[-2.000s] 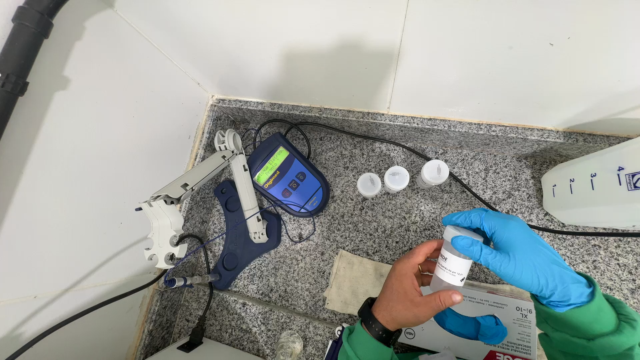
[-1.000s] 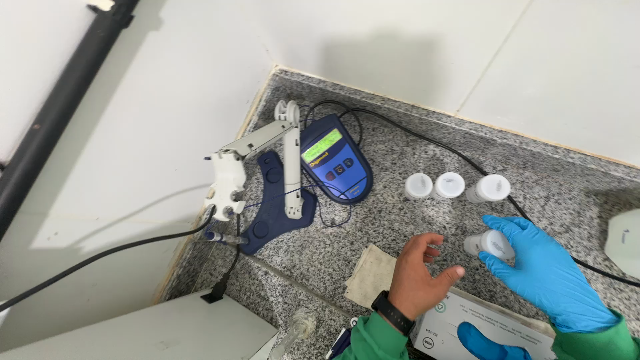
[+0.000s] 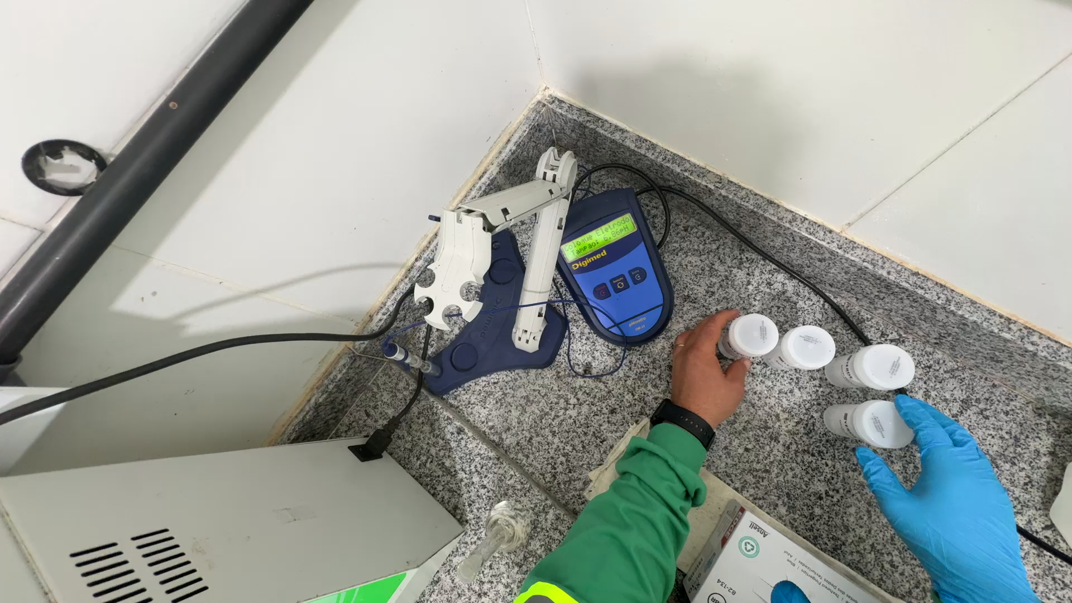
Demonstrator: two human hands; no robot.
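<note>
My bare left hand (image 3: 705, 368), with a black watch at the wrist, has its thumb and fingers around the leftmost white-capped plastic bottle (image 3: 751, 336). A second capped bottle (image 3: 802, 347) stands just right of it, and a third capped bottle (image 3: 873, 367) farther right. My right hand (image 3: 946, 477), in a blue nitrile glove, is beside a fourth capped bottle (image 3: 873, 424), its fingers apart at the cap's right side; the index fingertip is close to the cap, and I cannot tell whether it touches. All the bottles stand on the speckled granite counter.
A blue Digimed meter (image 3: 620, 268) with a lit screen stands near a jointed electrode holder (image 3: 536, 251) and its electrode (image 3: 412, 360). Black cables (image 3: 779, 264) cross the counter. A cloth (image 3: 720, 502), a glove box (image 3: 779, 561), a small glass vessel (image 3: 502, 532) and a grey appliance (image 3: 234, 519) lie nearer.
The bottle held in both hands two seconds ago now stands on the counter in front of the others. My left hand has moved to the leftmost bottle. The view has shifted left.
</note>
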